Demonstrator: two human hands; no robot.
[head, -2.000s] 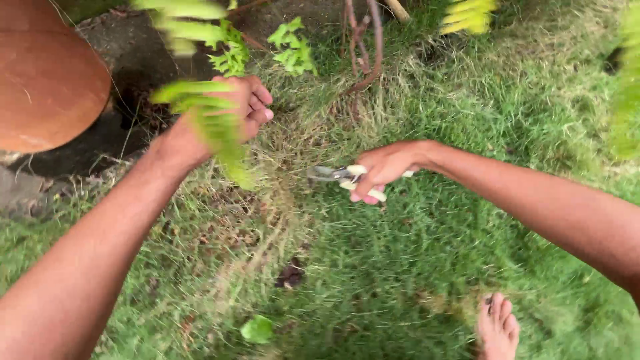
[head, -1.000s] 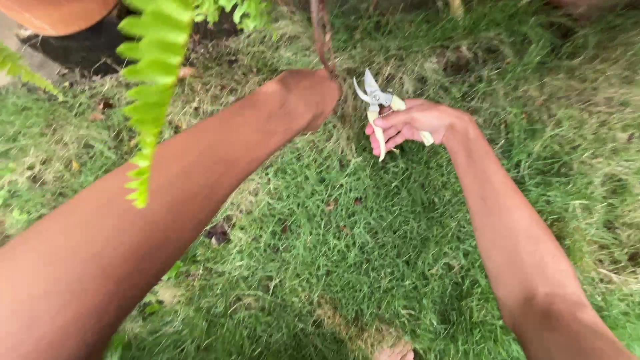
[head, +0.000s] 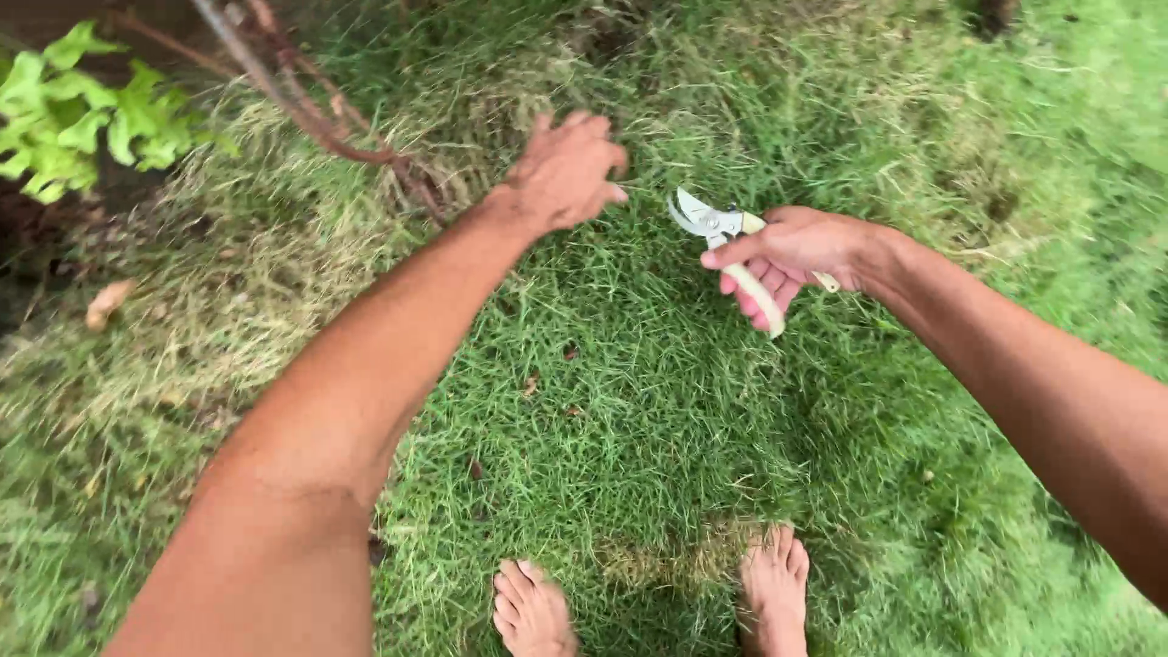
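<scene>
My right hand (head: 776,260) holds a pair of pruning shears (head: 721,222) with cream handles. Their metal jaws are spread and point up and left, with nothing seen between them. My left hand (head: 566,173) is to the left of the shears over the grass (head: 602,365), its fingers spread, and no object shows in it. Some of its fingers are slightly blurred, and what lies under the palm is hidden. Dry, straw-coloured grass (head: 474,119) lies around and beyond the left hand.
Brown woody stems (head: 338,141) rise at the upper left, left of my left hand. Green lobed leaves (head: 82,119) hang in the top left corner. My bare feet (head: 534,607) stand on the grass at the bottom. A dry leaf (head: 109,303) lies at the far left.
My left hand, which was beside the stem's base a second ago, is now to the right of the stems. The shears stay in my right hand. The view has shifted, and the pot and fern are out of it.
</scene>
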